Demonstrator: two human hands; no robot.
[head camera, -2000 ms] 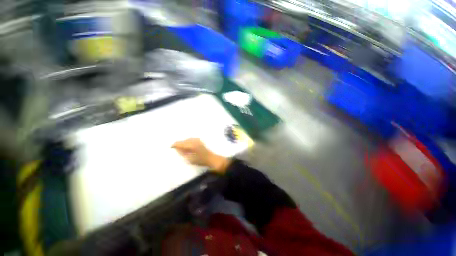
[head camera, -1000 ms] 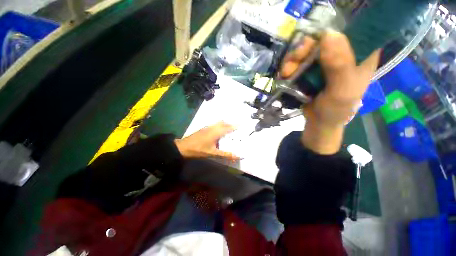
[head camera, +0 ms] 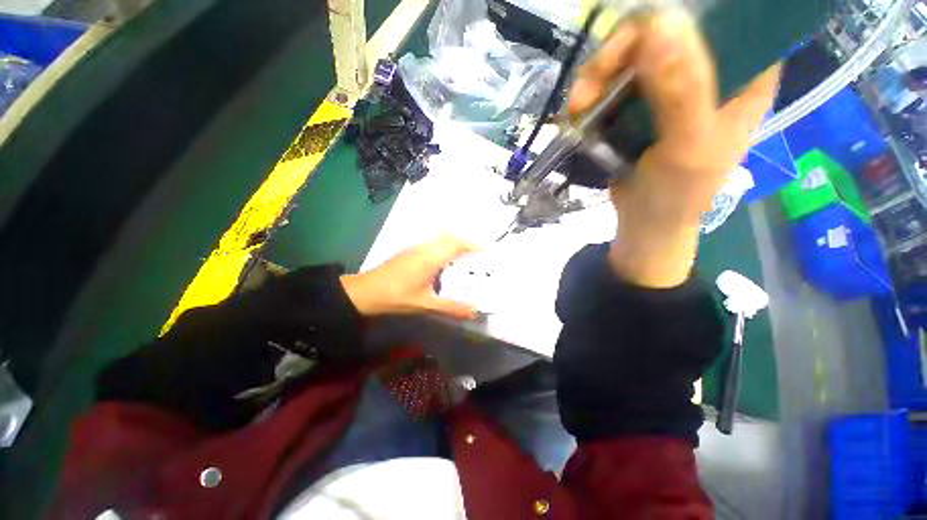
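My left hand holds a white adapter housing on the white work board, near its front edge. Small dark holes show on the housing's face. My right hand is wrapped around the dark green body of the pneumatic screwdriver, above the board. The driver's metal nozzle points down and left, and its thin tip is a little above and right of the housing, apart from it. My right hand is slightly blurred.
A heap of small black parts lies at the board's left corner. Clear plastic bags lie behind it. A white-headed mallet lies at right. Yellow-black tape edges the dark green conveyor. Blue bins and a green bin stand at right.
Since the first blurred view, the head view has turned, and both hands show. Over the last second, the driver's tip has stayed near the housing. The white unit on the conveyor has moved toward the left edge.
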